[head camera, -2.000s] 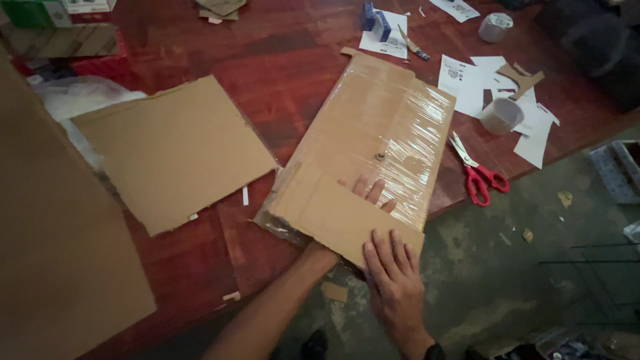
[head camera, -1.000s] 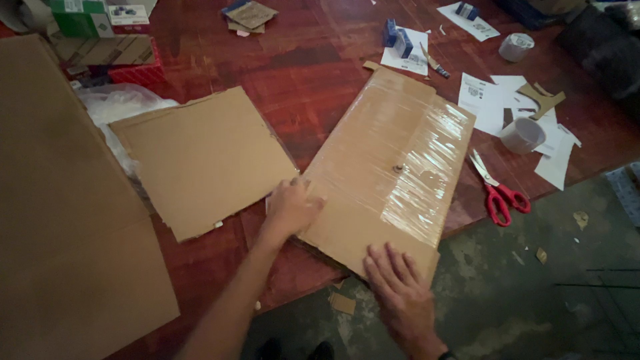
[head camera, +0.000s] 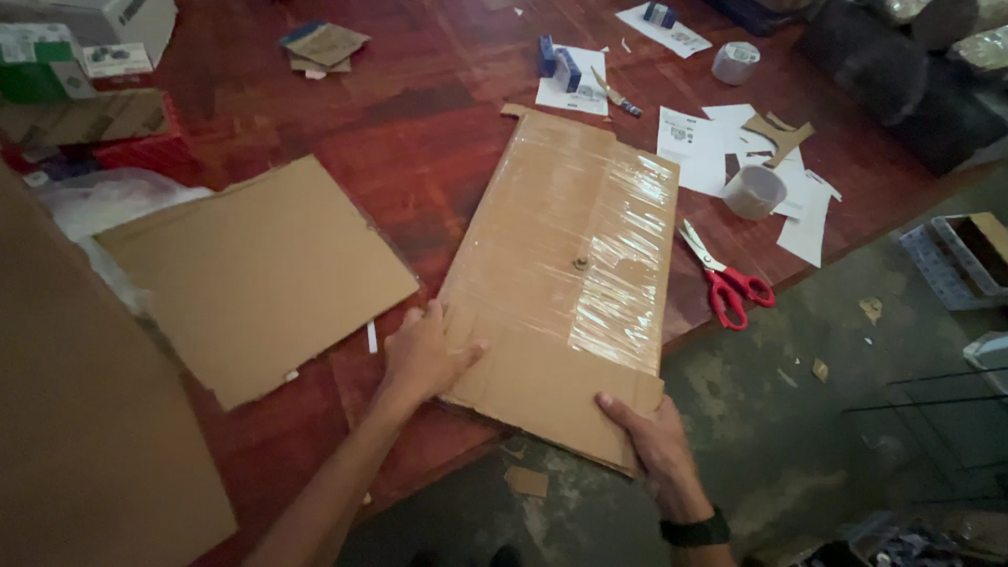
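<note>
A flat cardboard package (head camera: 535, 236), partly covered with shiny clear tape, lies aslant on the red-brown wooden table, its near corner jutting past the edge. My left hand (head camera: 425, 346) grips its left side, thumb on top and fingers at the edge. At the near right corner my right hand (head camera: 650, 433) holds it, thumb on top and the other fingers hidden beneath. A separate cardboard sheet (head camera: 268, 276) rests to the left. Red-handled scissors (head camera: 720, 276) lie on the right, near the table's edge.
Behind the scissors are a tape roll (head camera: 754, 191), cut papers (head camera: 693, 150) and a second tape roll (head camera: 736, 63). A knife (head camera: 618, 93) lies by small blue boxes (head camera: 559, 64). A large cardboard sheet (head camera: 87, 394) fills the left; plastic trays (head camera: 961, 260) stand at the right.
The near cardboard flap, raised over my left hand two seconds ago, now lies flat. My left hand has come out from under it to the left side; my right hand has shifted to the corner.
</note>
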